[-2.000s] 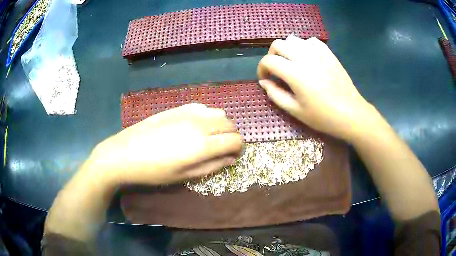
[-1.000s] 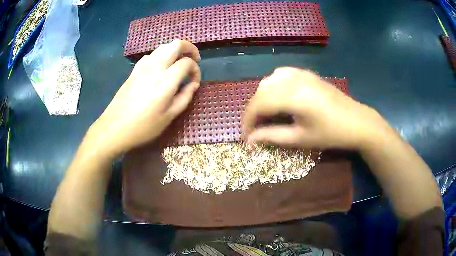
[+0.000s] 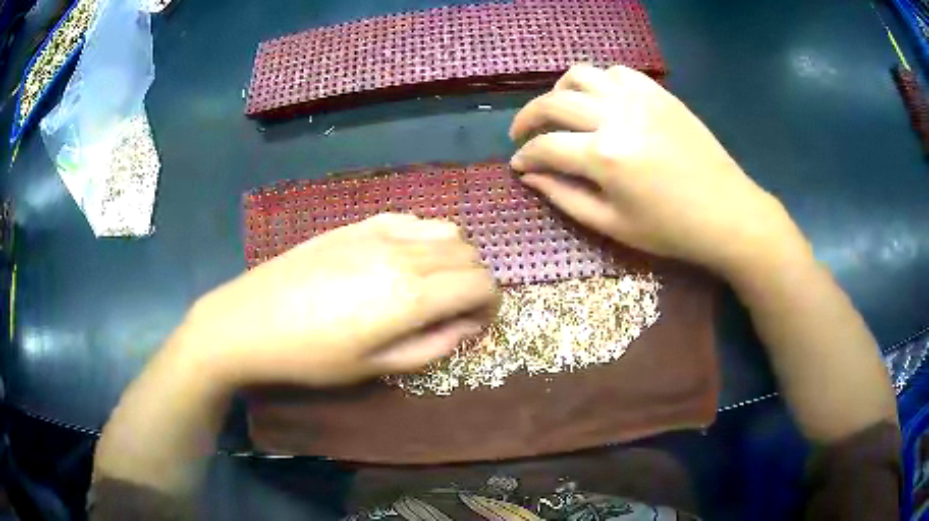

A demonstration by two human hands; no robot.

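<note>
A dark-red loading plate [image 3: 520,229] with a grid of small holes lies on the brown work cloth [image 3: 489,419]. A loose pile of tiny whitish-gold pins [image 3: 570,328] lies against its near edge. My left hand [image 3: 357,295] is over the left part of the pile and plate, fingers curled down at the pins; its fingertips are blurred and hidden. My right hand [image 3: 632,168] is at the plate's far edge, thumb and forefinger close together at the holes. Whether either hand holds a pin cannot be seen.
Stacked red plates [image 3: 458,46] lie beyond the cloth, a few stray pins beside them. A clear parts bag [image 3: 127,173] with pins lies at far left, next to a blue-edged parts tray [image 3: 51,61]. Another red plate's end [image 3: 912,102] shows at the right edge.
Since one second ago, my left hand has come from the plate's far left down to the pile. My right hand has moved from the pile up to the plate's far edge.
</note>
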